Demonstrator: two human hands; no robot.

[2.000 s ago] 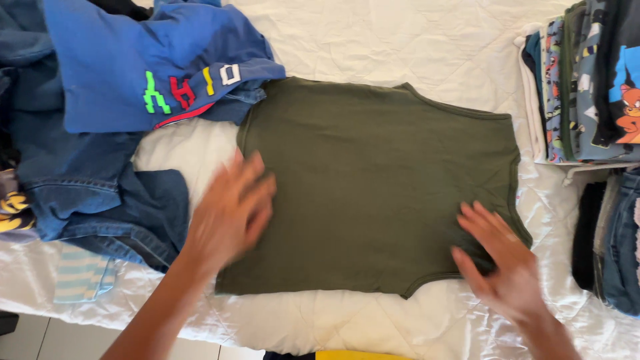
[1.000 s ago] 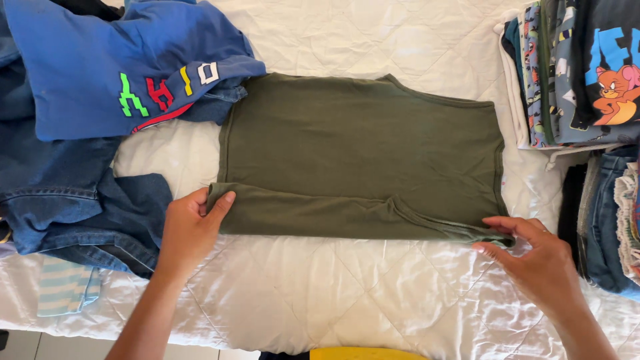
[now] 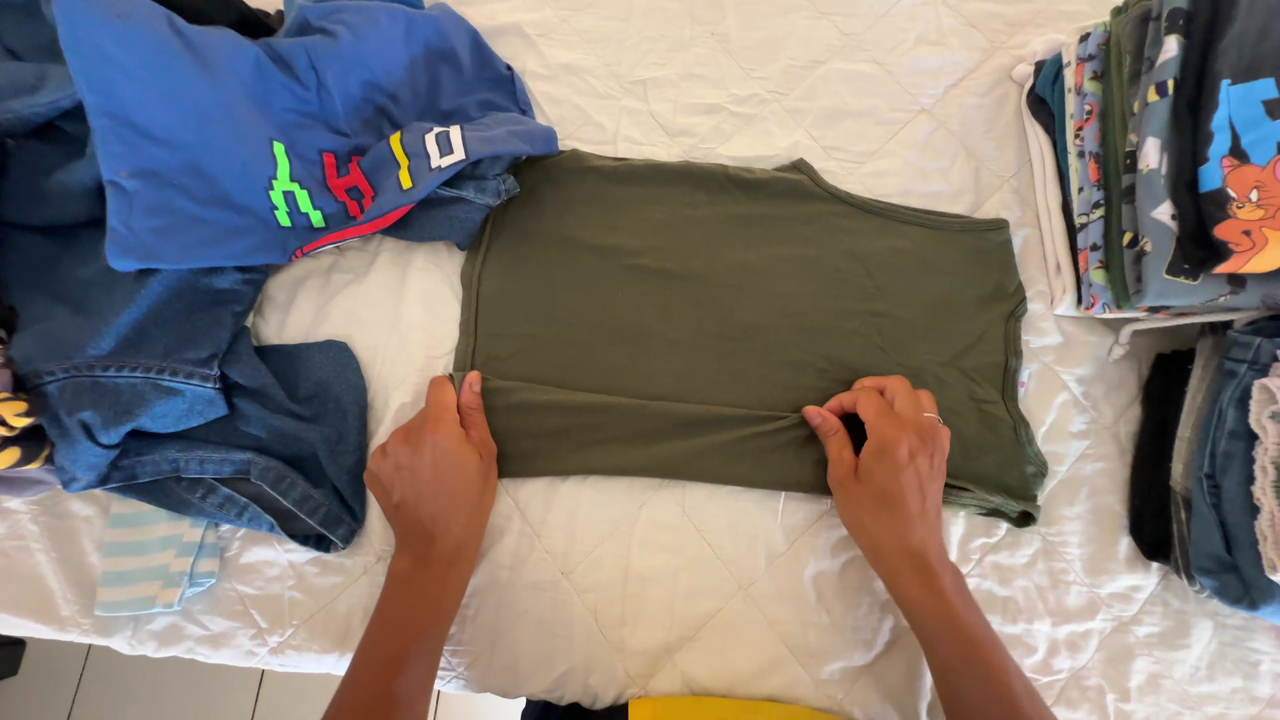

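An olive-green sleeveless shirt (image 3: 700,280) lies sideways on a white quilted bedspread (image 3: 640,580), its hem at the left and its neck at the right. The side of it nearest me is folded over in a narrow strip. My left hand (image 3: 440,450) pinches that strip at the hem corner, between thumb and fingers. Further right, my right hand (image 3: 885,450), with a ring on one finger, pinches the strip's edge near the armhole. The armhole edging sticks out to the right of this hand.
A blue printed shirt (image 3: 300,120) touches the hem's far corner, on top of blue jeans (image 3: 140,340). A light striped cloth (image 3: 155,560) lies below them. At the right are a stack of folded clothes (image 3: 1130,170) and folded jeans (image 3: 1225,440). Something yellow (image 3: 720,708) shows at the bottom edge.
The green shirt lay flat at first, with both hands moving over it; its near side is now folded over. My right hand has moved left from the shirt's right corner to the strip's edge.
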